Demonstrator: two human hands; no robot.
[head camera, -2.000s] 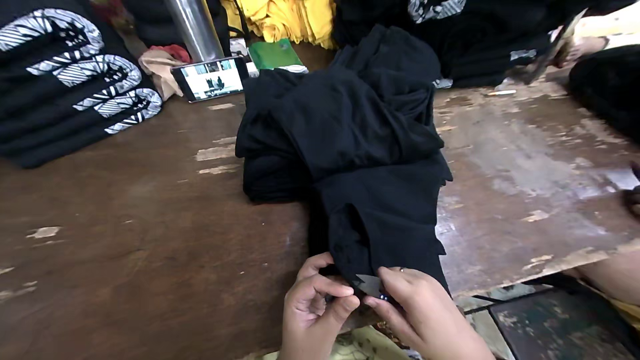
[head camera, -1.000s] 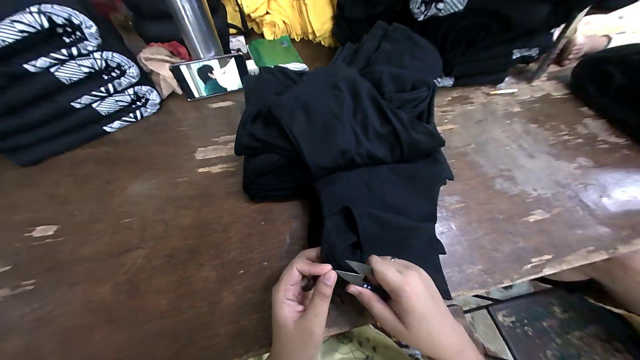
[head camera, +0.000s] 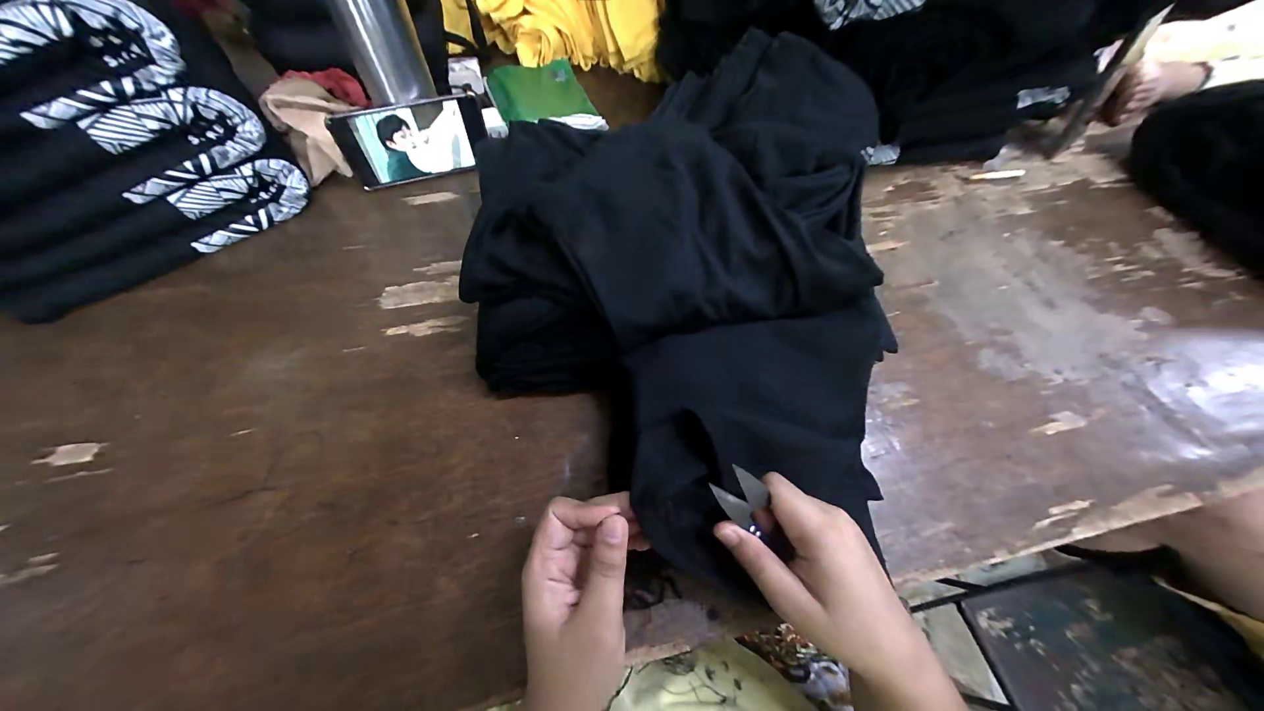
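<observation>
A heap of black fabric garments (head camera: 711, 227) lies on the wooden table and runs down to its near edge. At the left edge of the lowest black piece, my left hand (head camera: 583, 583) has thumb and forefinger pinched together, with the other fingers against the cloth; whether a thread is between the fingertips is too small to tell. My right hand (head camera: 829, 583) holds thread snips (head camera: 741, 499) over the lower part of the cloth. Their two pointed metal blades stand apart and point up and left, while the handles are mostly hidden in the palm.
Folded black garments with white prints (head camera: 197, 128) are stacked at left. A propped phone (head camera: 410, 143), a metal cylinder (head camera: 380, 49), a green packet (head camera: 543, 94) and yellow cloth (head camera: 583, 30) stand or lie behind. Another person's hand (head camera: 1145, 89) is at far right. The worn wooden table (head camera: 296, 444) has peeling patches.
The snips, near my left fingertips one second ago, have moved right, away from them, and their blades now point more upward. My left hand remains by the cloth's edge.
</observation>
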